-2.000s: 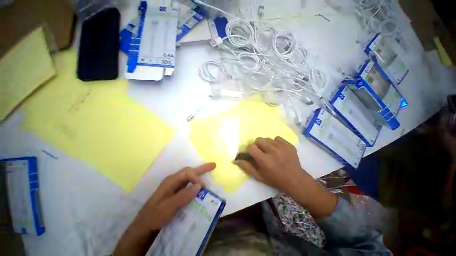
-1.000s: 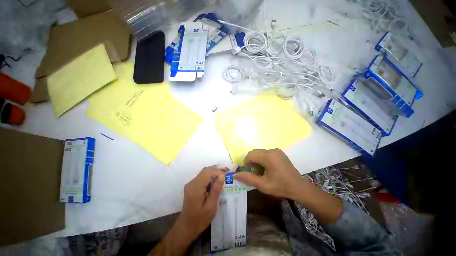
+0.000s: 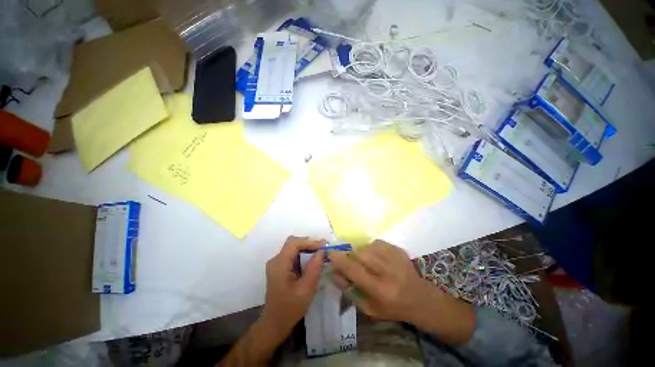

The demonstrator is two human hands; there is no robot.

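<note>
A white and blue retail box [image 3: 331,326] stands on end over my lap at the table's front edge. My left hand [image 3: 293,276] grips its upper left side, with the thumb near the top. A blue end flap [image 3: 337,248] shows raised between my hands. My right hand [image 3: 373,278] is at the box's top right, blurred, its fingertips by the flap. A slim dark-tipped tool [image 3: 346,301] shows below the right fingers, pointing down. Its grip is mostly hidden in the hand.
Yellow sheets [image 3: 381,183] lie ahead, a black phone [image 3: 214,84] behind left. Coiled white cables [image 3: 402,79] pile at the back. Retail boxes [image 3: 507,179] fan out at right; another box [image 3: 115,247] lies left by brown cardboard [image 3: 47,272]. Loose cables [image 3: 481,279] fill a container below the edge.
The box was low left in my left hand, then came centre to meet my right hand. The blue flap now stands up. My right hand has turned, its tool now pointing down.
</note>
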